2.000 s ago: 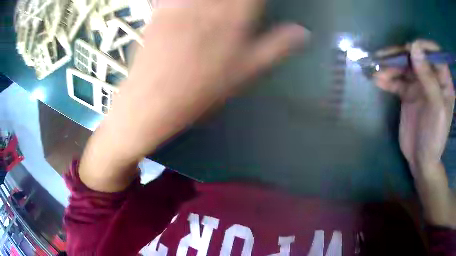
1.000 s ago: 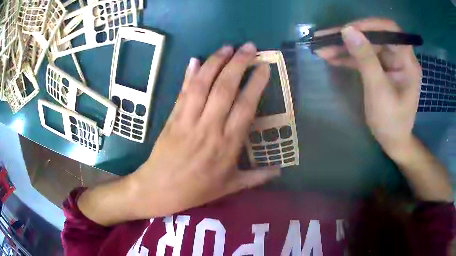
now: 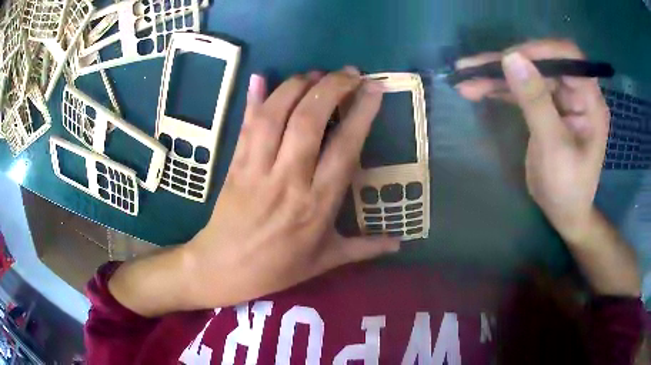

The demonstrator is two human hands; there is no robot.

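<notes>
A gold-beige phone front cover (image 3: 391, 175) lies upright on the dark-green table in front of me, its short slot at the top edge. My left hand (image 3: 285, 171) is spread over its left side, fingertips on the top left corner and thumb at the bottom edge, holding it down. My right hand (image 3: 560, 121) holds slim black tweezers (image 3: 571, 68) by the fingers, to the right of the cover's top. The tweezers' tip points left and is blurred against the table. I cannot tell whether it holds a small piece.
A heap of the same covers (image 3: 64, 28) lies at upper left. A loose cover (image 3: 193, 114) and smaller-looking ones (image 3: 95, 176) lie at its edge. A dark grid sticker sheet (image 3: 625, 132) lies at right, partly behind my right hand. A cardboard box (image 3: 64, 228) is below left.
My left hand came from over the table's middle to the cover, now in view under it. The view has shifted. Over the last second, the tweezers and right hand moved slightly right and down.
</notes>
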